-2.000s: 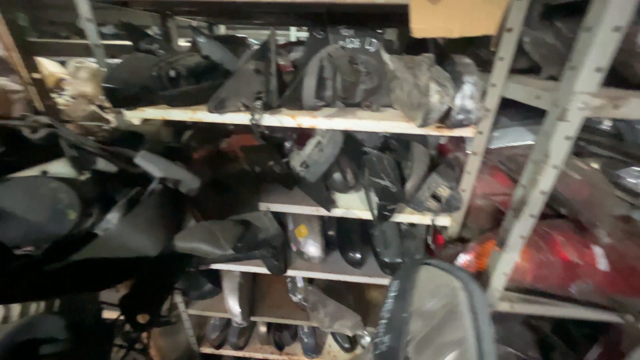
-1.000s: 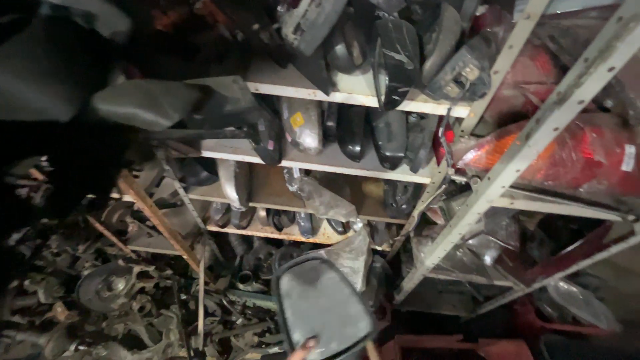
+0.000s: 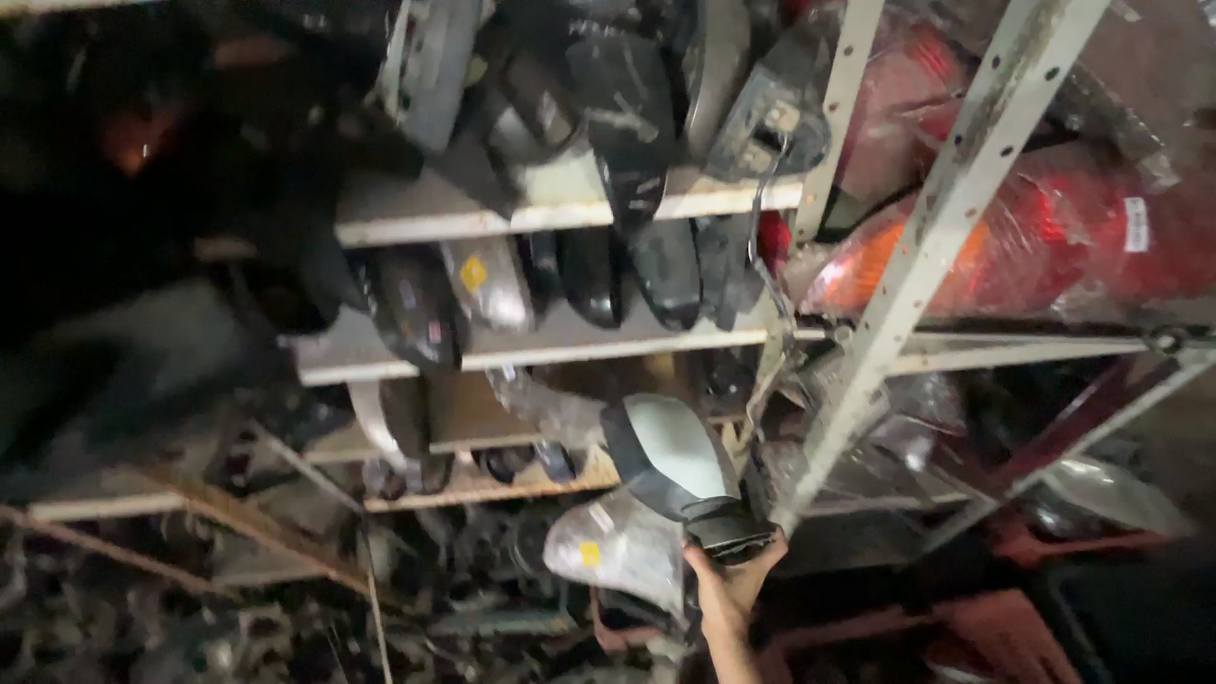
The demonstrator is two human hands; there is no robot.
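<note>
In the head view my right hand [image 3: 730, 581] grips the black mounting base of a car side mirror [image 3: 674, 451] from below, with fingers on both sides of the base. The mirror has a pale painted cover with black trim, and its cover side faces me. Just left of the hand is a plastic-wrapped part [image 3: 617, 553] with a yellow sticker; whether it touches the hand cannot be told. Behind the mirror are shelves [image 3: 570, 349] of other side mirrors, some wrapped. My left hand is out of view.
A perforated metal upright [image 3: 912, 275] slants close to the right of the mirror. Wrapped red and orange tail lights [image 3: 1054, 233] lie beyond it. A cable [image 3: 760, 223] hangs from an upper shelf. Metal parts are heaped at lower left, and a red bin [image 3: 997, 636] stands at lower right.
The held mirror showed its glass side one second ago; now its pale cover faces me. My hand has come more fully into view beneath it. The view has shifted down since the first frame.
</note>
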